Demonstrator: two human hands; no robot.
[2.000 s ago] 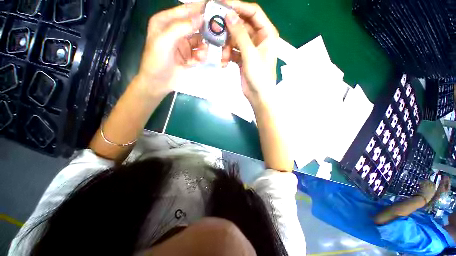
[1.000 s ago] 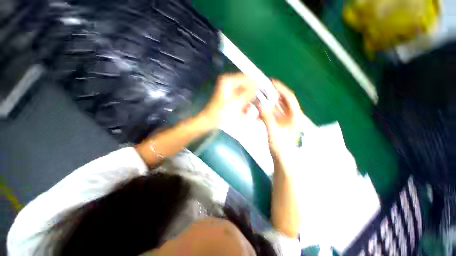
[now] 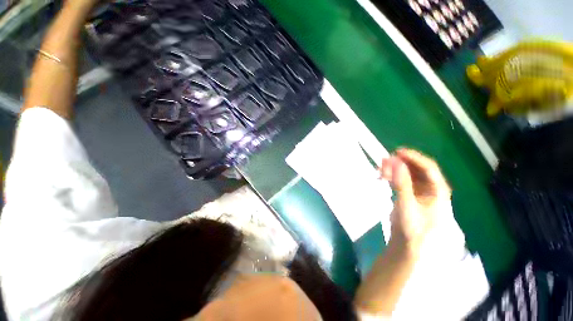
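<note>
My left hand [image 3: 80, 5] is at the top left, almost wholly cut off by the picture's edge; what it holds is hidden. My right hand [image 3: 418, 188] is over the white sheets with fingers curled and the thumb near the fingertips; blur hides whether anything small is between them. The glossy black blister tray [image 3: 226, 75] lies between my hands, with rounded-square pockets. Loose white sheets [image 3: 342, 178] lie on the bench, overlapping and washed out. No grey housing can be made out.
A yellow fan [image 3: 534, 78] stands at the upper right. A parts tray [image 3: 446, 22] with rows of small pale parts is at the top, another [image 3: 521, 294] at the lower right. Dark stacked trays [image 3: 540, 188] are at the right. White strips [image 3: 440, 88] mark the green mat.
My hands were together at the grey housing and have parted. My left hand has moved up and left past the blister tray; my right stays over the sheets. The view has turned left.
</note>
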